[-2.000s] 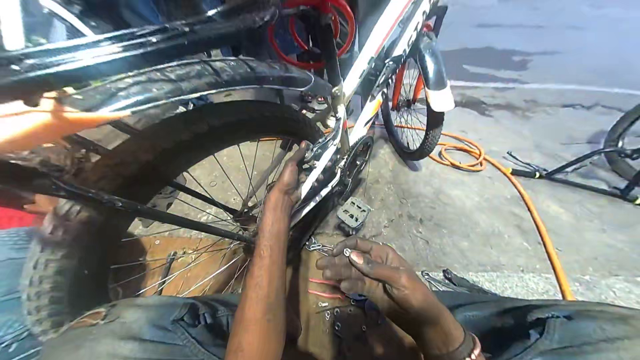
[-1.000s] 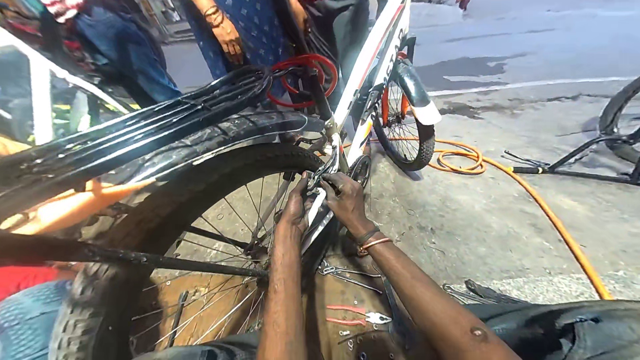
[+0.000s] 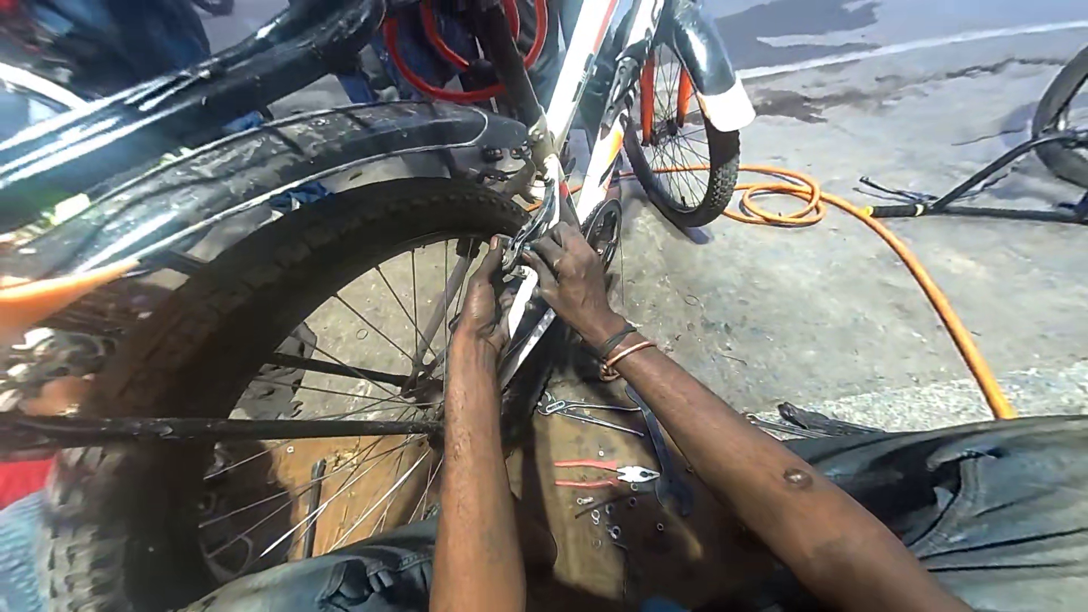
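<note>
Both hands meet at the white frame of a bicycle point(image 3: 520, 306), just right of the top of its wheel point(image 3: 314, 246). My left hand point(image 3: 484, 297) lies against the frame tube, thumb up. My right hand point(image 3: 571, 276) has its fingers bent at the same spot, on a small metal part that the fingers mostly hide. A black mudguard point(image 3: 280, 161) arches above the tire. On the ground below lie pliers with red handles point(image 3: 586, 465), a dark wrench point(image 3: 667, 463), another metal tool point(image 3: 586, 408) and several small nuts or washers point(image 3: 614, 533).
An orange hose point(image 3: 926, 285) runs across the concrete at right, coiled near a bicycle wheel with orange fork legs point(image 3: 680, 161). A black bicycle part point(image 3: 960, 204) lies farther right. Red cable or hose loops point(image 3: 459, 89) hang behind the frame. My jeans-clad legs point(image 3: 1003, 501) flank the tools.
My right hand has moved from above the ground by my lap, where it held a small ring-like part, up to the bicycle frame beside my left hand. The pliers show more fully now.
</note>
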